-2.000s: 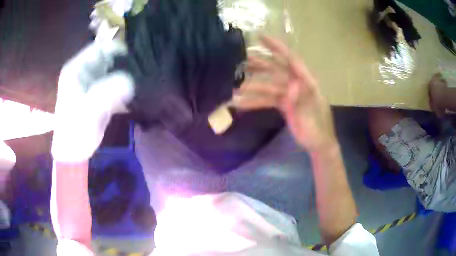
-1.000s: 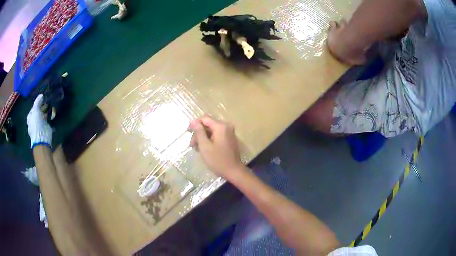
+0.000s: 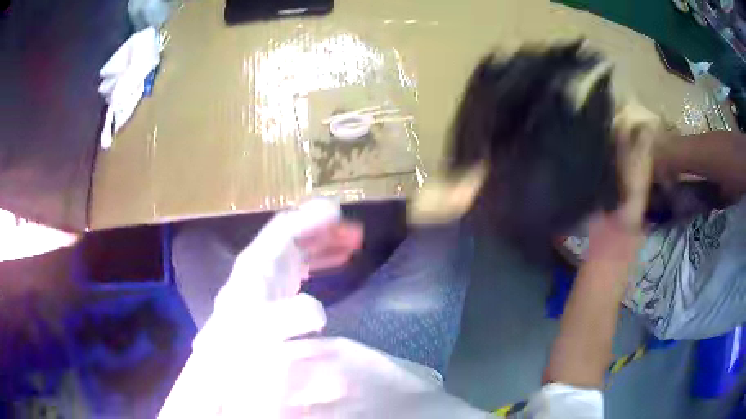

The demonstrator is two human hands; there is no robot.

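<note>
A black spiky piece (image 3: pixel 532 139) with pale tan prongs (image 3: pixel 450 196) is blurred by motion above the table's right part and front edge. My bare right hand (image 3: pixel 630 164) grips its right side; most of the fingers are hard to make out. My left hand (image 3: pixel 307 254), in a white glove with some reddish fingers showing, is low in front of the table edge. It is overexposed and blurred, with thumb and fingers apart and nothing seen in it. A small white oval dish (image 3: pixel 352 125) with thin pale sticks across it lies on a stained square sheet (image 3: pixel 393 159).
The film-covered table (image 3: pixel 204 164) carries a black phone (image 3: pixel 278 6) at its far edge and crumpled white gloves (image 3: pixel 131 78) at the left end. Blue crates (image 3: pixel 168 254) stand at lower left. Another person's arm (image 3: pixel 703 155) and patterned clothing (image 3: pixel 687 286) are close at right.
The view has swung back toward my lap. My right hand, empty over the table before, now holds a black piece. My left hand has left the dark piece on the green belt.
</note>
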